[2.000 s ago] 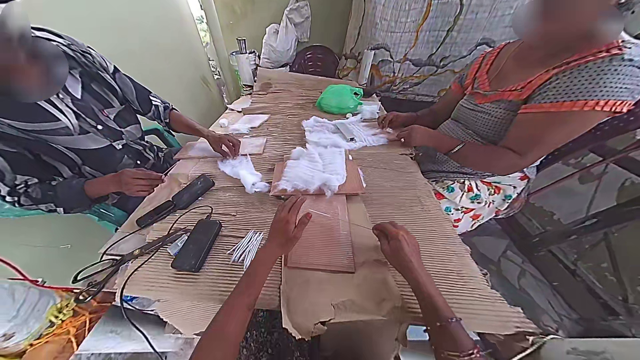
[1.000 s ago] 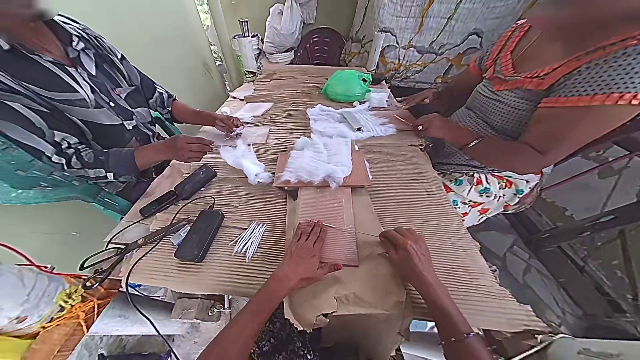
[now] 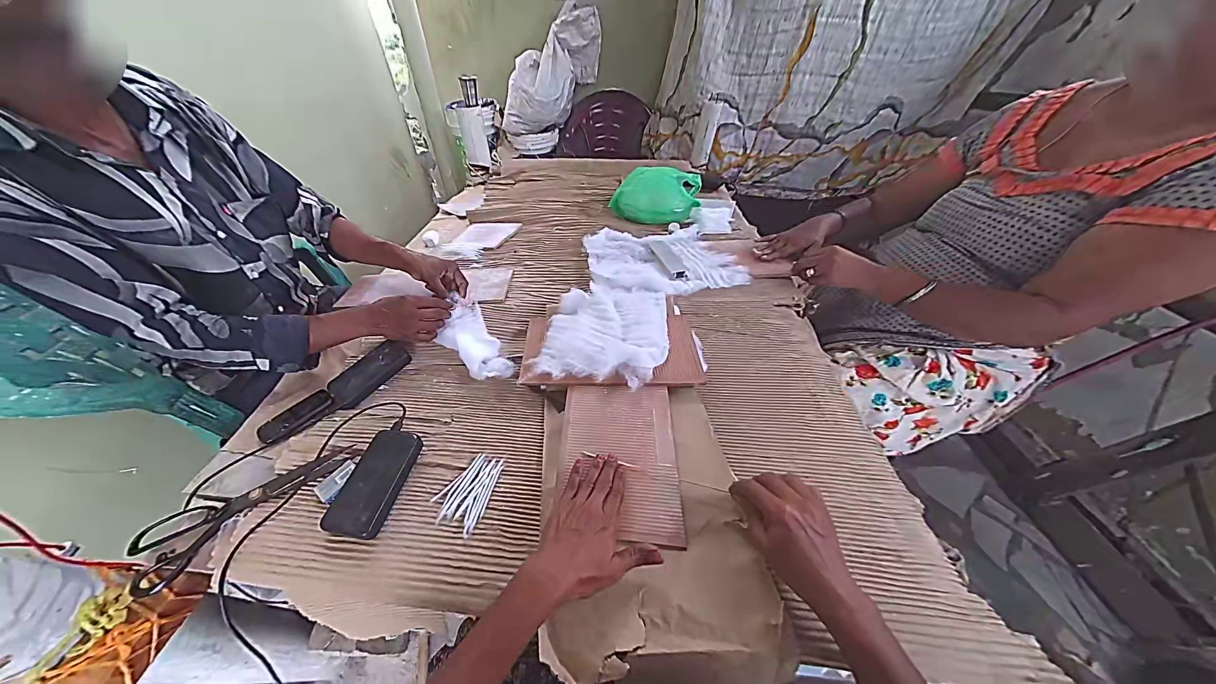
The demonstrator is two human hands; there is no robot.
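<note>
My left hand (image 3: 589, 532) lies flat, palm down, on a ribbed, tan rectangular board (image 3: 627, 427), its fingertips over a thin white strand or stick. To the right of the board, my right hand (image 3: 784, 518) rests above brown paper, its fingers curled; a thin line runs from near the board towards its fingertips, and what it pinches is too small to tell. White cotton wool (image 3: 608, 332) lies on a second board (image 3: 686, 356) just beyond. Left of my left hand is a small pile of thin white sticks (image 3: 470, 492), perhaps rolled cotton wicks.
Corrugated cardboard (image 3: 760, 380) covers the table. Black devices (image 3: 372, 484) with cables lie at the left. More cotton (image 3: 655, 261) and a green plastic bag (image 3: 655, 195) are farther back. One person at the left handles cotton (image 3: 470, 342); another at the right works over a board (image 3: 750, 258).
My left hand, raised with its fingers bent over the board two seconds ago, now lies flat on it. The left person's hands have come together at the cotton.
</note>
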